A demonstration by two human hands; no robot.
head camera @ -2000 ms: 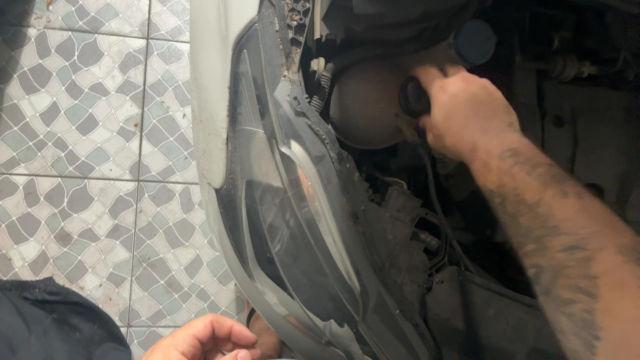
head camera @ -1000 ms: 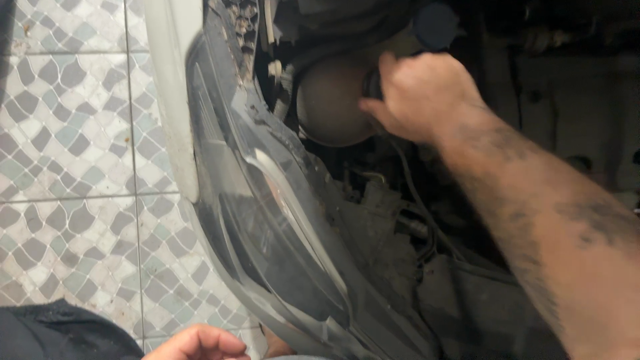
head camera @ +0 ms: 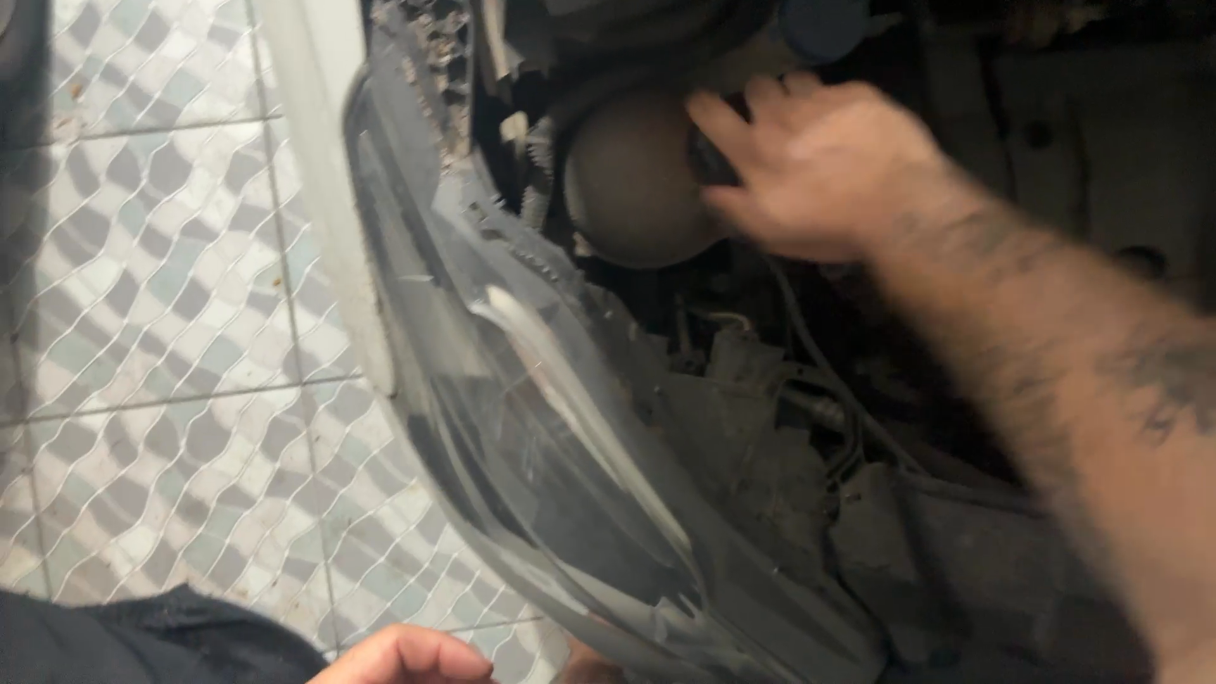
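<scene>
My right hand (head camera: pixel 817 171) reaches into a vehicle's engine bay with its fingers around a black round cap (head camera: pixel 712 152). The cap sits at the side of a rounded, cloudy plastic reservoir (head camera: pixel 636 185); whether it is seated or loose cannot be told. Above my wrist is a second cap, dark blue (head camera: pixel 823 27). At the bottom edge my left hand (head camera: pixel 413 655) shows only in part, its fingers curled near the car's outer edge, and nothing can be seen in it.
A headlight (head camera: pixel 570 427) runs diagonally through the middle, beside a pale body panel (head camera: pixel 328 190). Hoses and a wiring connector (head camera: pixel 746 361) lie below the reservoir. Patterned floor tiles (head camera: pixel 180 285) are at the left, with dark clothing (head camera: pixel 142 632) at the lower left.
My right hand has turned over the black cap, which showed more plainly two seconds ago and is now mostly covered by the fingers. My left hand stays at the bottom edge.
</scene>
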